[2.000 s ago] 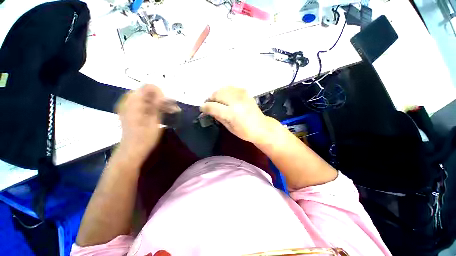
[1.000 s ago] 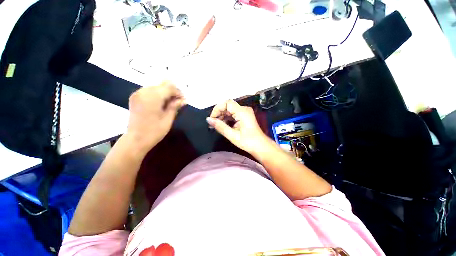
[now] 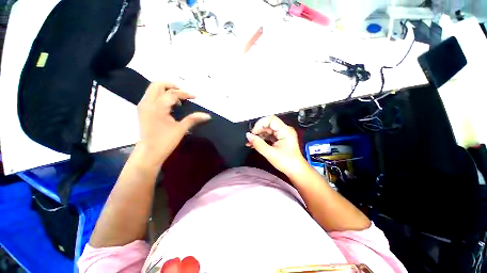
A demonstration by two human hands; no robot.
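Note:
The black bag body [image 3: 59, 85] lies at the left of the table, with a small yellow label [image 3: 42, 59] and a speckled line along its edge. A wide black strap [image 3: 126, 83] runs from it down to the right, past the table edge towards my lap. My left hand [image 3: 168, 114] is over the strap, thumb and fingers spread apart; it does not visibly grip it. My right hand [image 3: 275, 141] is at the strap's right side, thumb and fingertips close together. Whether something small is between them is not clear.
Black snips [image 3: 356, 71] and a reddish stick [image 3: 254, 40] lie on the white table [image 3: 288, 66]. A pink-red tool [image 3: 309, 14] and metal machine parts are at the back, a black phone-like rectangle [image 3: 442, 61] at right. A blue tray [image 3: 315, 144] is under the edge; blue bins are lower left.
The view has shifted, so the table things appear further right. My left hand has opened, its thumb now apart from the fingers. My right hand has moved away from the left.

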